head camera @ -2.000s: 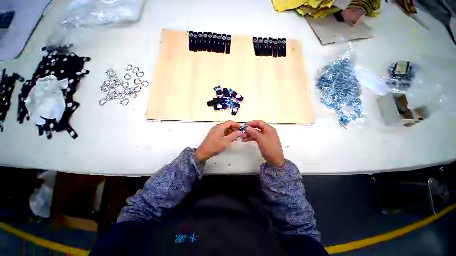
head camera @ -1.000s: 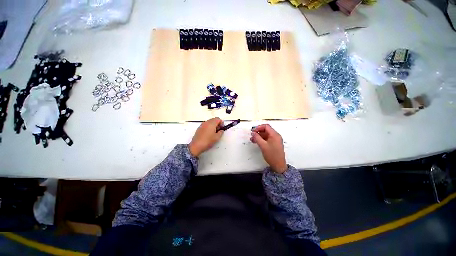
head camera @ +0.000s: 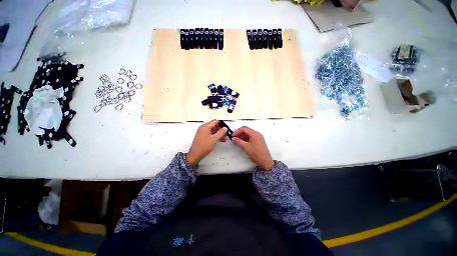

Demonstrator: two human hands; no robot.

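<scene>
My left hand (head camera: pixel 204 142) holds a black strap tab (head camera: pixel 225 128) in its fingertips, just off the near edge of the tan work board (head camera: pixel 170 75). My right hand (head camera: pixel 254 145) has its fingertips at the lower right end of the same tab. Whether a small fitting is between the right fingers is hidden. A small pile of dark tabs with blue-silver fittings (head camera: pixel 220 97) lies on the board beyond my hands. Two rows of black tabs, a left row (head camera: pixel 202 39) and a right row (head camera: pixel 264 39), lie along the board's far edge.
Left are loose metal rings (head camera: pixel 119 90) and a dark heap of tabs (head camera: pixel 59 75) with crumpled white material (head camera: pixel 44 110) on it. Right are a clear bag of fittings (head camera: pixel 340 80), a small open box (head camera: pixel 403 96) and a wrapped dark item (head camera: pixel 404 54). A clear plastic bag (head camera: pixel 95 15) lies upper left.
Earlier both hands pinched a small silver item together. They then parted, a black tab in my left hand. Now my right hand has moved left to meet that tab, which is tilted differently.
</scene>
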